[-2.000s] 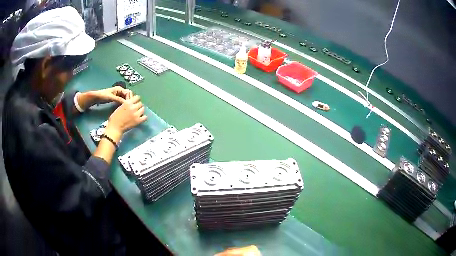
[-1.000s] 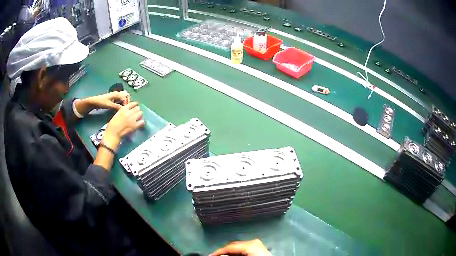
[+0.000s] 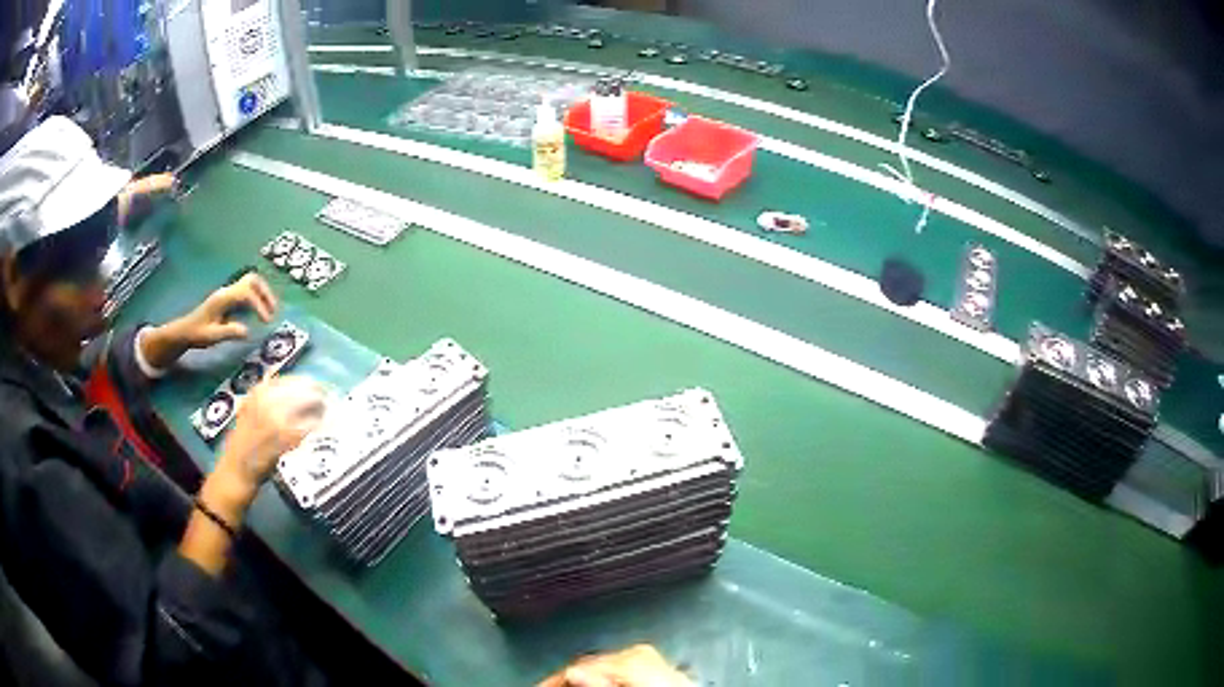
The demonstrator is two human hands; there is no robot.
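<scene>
One hand, which looks like my right hand [image 3: 624, 667], shows only in part at the bottom edge; its fingers point left, and whatever they hold is cut off. My left hand is out of the picture. In front of it stands a tall stack of metal plates [image 3: 584, 463] with three round openings on top. A second plate stack [image 3: 383, 409] stands to its left, slightly turned. A plate with dark rings [image 3: 248, 380] lies by the neighbouring worker's hands.
A person [image 3: 81, 403] in a white cap sits at left. Beyond are a ringed plate [image 3: 302, 260], a pale plate [image 3: 363, 220], red bins [image 3: 702, 159], a squeeze bottle [image 3: 548, 142], a clear tray [image 3: 470, 105], a black round pad [image 3: 901, 281] and dark stacks [image 3: 1074, 416] at right.
The view has shifted, so the stacks sit further left. The other person's hands have moved apart, one now over the left stack's end. The hand at the bottom edge remains partly visible.
</scene>
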